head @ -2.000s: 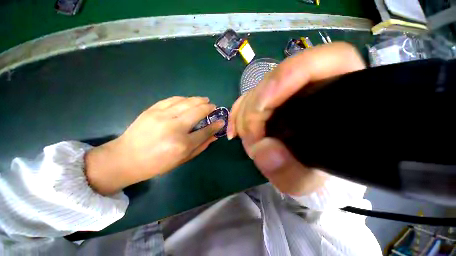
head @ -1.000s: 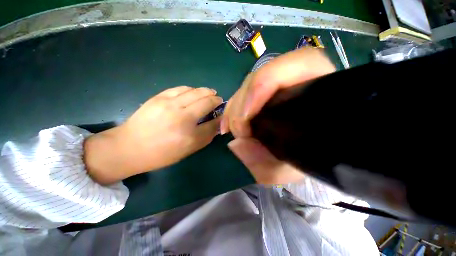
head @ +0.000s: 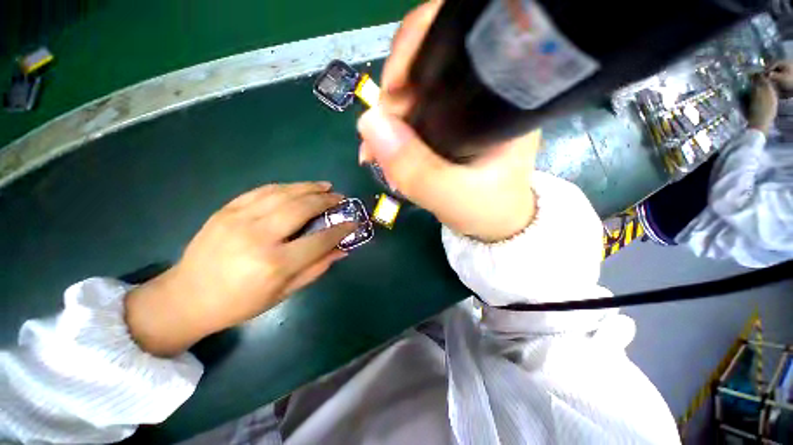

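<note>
My left hand point(head: 252, 248) holds a dark watch housing point(head: 355, 224) with a shiny rim against the green mat. A small yellow-edged silver battery point(head: 386, 210) lies at the housing's right side. My right hand point(head: 426, 165) grips a thick black electric screwdriver point(head: 539, 52) with a white label, raised beyond the housing; its tip is hidden. A round disc is mostly hidden under my right hand. Another housing point(head: 336, 85) lies near the rail, with a battery point(head: 367, 90) partly behind my fingers.
A pale rail point(head: 209, 83) divides the mat from the green belt. A housing with battery point(head: 23, 90) lies on the belt. Clear trays of parts point(head: 696, 113) stand at the right, beside another person's hands and sleeve point(head: 739, 195). The black cord point(head: 626, 300) trails right.
My right hand and the screwdriver have moved up and away from the held housing, uncovering its battery. The view has turned, showing the parts trays and another person. My left hand keeps its hold.
</note>
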